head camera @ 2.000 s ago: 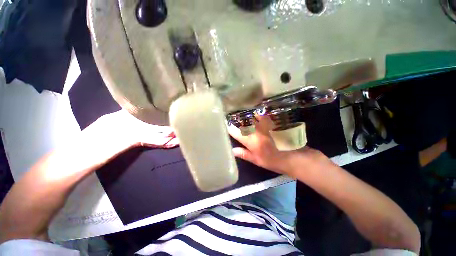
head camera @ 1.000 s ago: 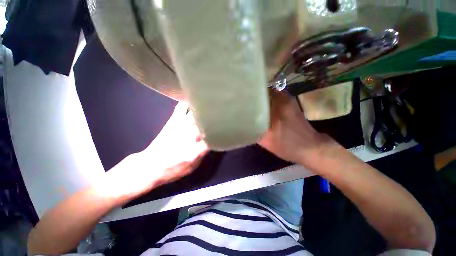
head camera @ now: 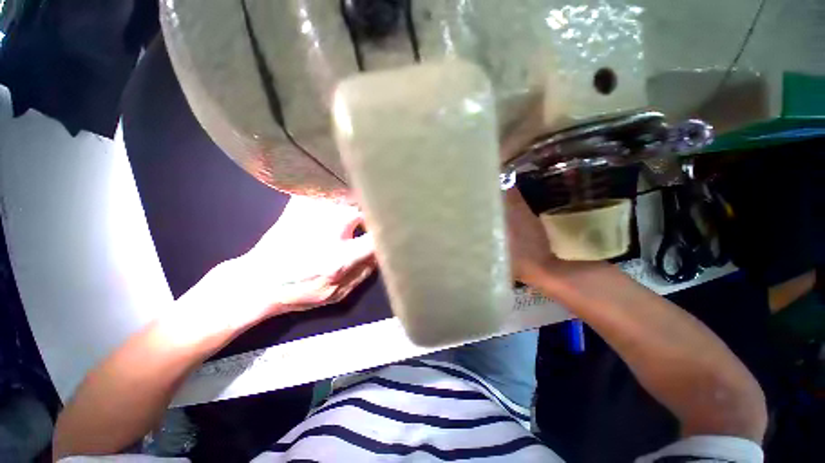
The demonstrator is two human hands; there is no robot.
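Note:
A dark cut panel (head camera: 199,190) lies flat on the white table under the cream sewing machine head (head camera: 262,99). My left hand (head camera: 317,258) is on the panel just left of the cream bar (head camera: 430,208), its fingers bent and partly washed out by glare; the fingertips are hidden by the bar. My right hand (head camera: 527,240) is right of the bar, its fingers hidden behind the bar and machine. The needle area is hidden. I cannot tell what either hand's fingers grip.
Black-handled scissors (head camera: 678,240) lie right of the machine. Crumpled dark cloth (head camera: 72,63) is at the far left. The white table (head camera: 63,208) has printed marks along its front edge. At the far right is part of another person's arm (head camera: 791,291).
Since two seconds ago my left hand has come nearer the front edge, and the panel has shifted. Over the last second, the view has shifted and the bar appears lower.

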